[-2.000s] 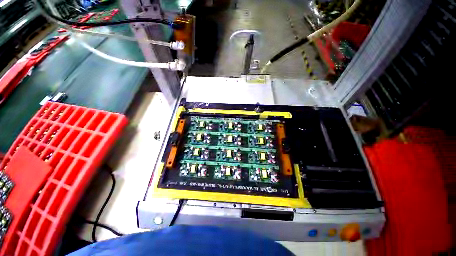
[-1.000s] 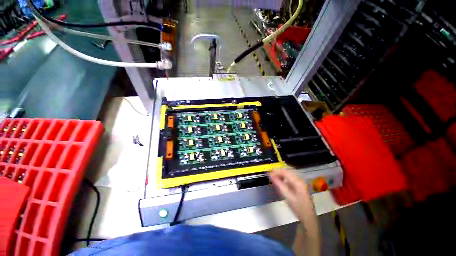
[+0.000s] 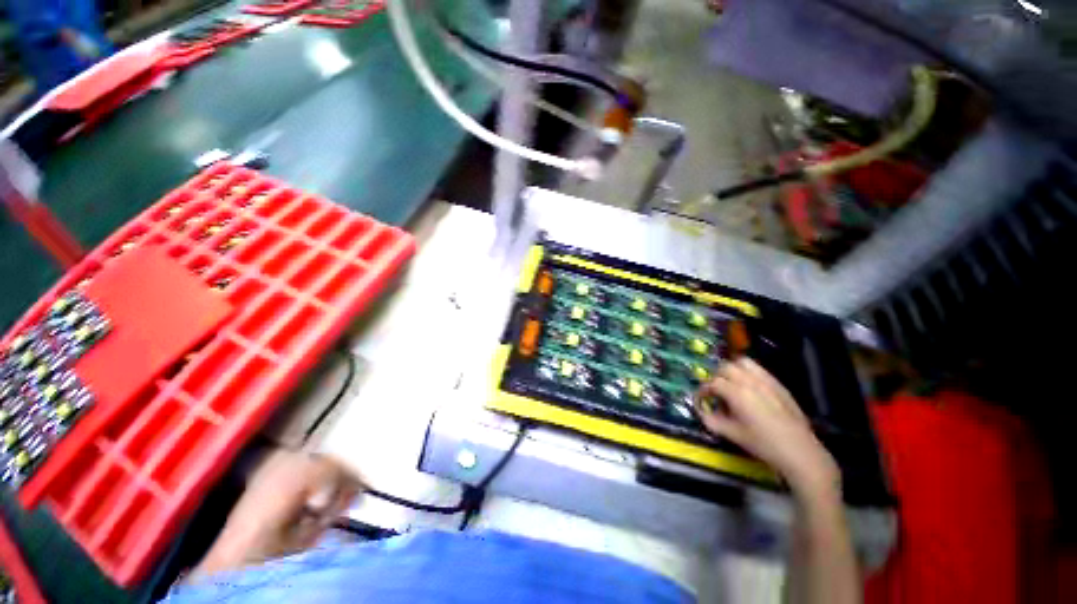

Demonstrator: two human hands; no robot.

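Note:
The black fixture with a yellow border (image 3: pixel 638 439) and orange end clips holds green circuit boards (image 3: pixel 635 330) in rows. My right hand (image 3: pixel 762 413) is over its front right corner, fingertips at a board there; a grip is not clear. My left hand (image 3: pixel 289 496) is bent near the bench's front edge, blurred; whether it holds anything cannot be told. To the left, a red compartment tray (image 3: pixel 309 274) has small boards in some pockets. A flat red divider sheet (image 3: pixel 160 309) lies on the tray, with rows of boards (image 3: pixel 47 383) at its left.
White hoses (image 3: pixel 472 124) and a machine upright (image 3: pixel 516 130) stand behind the fixture's left side. A black cable (image 3: pixel 413 505) runs in front of the machine. Red material (image 3: pixel 957 501) is at the right. Red trays lie on the green bench (image 3: pixel 337 106).
My right hand has moved from the machine's front edge onto the boards at the fixture's front right. My left hand has come into view. The camera view has turned and shifted.

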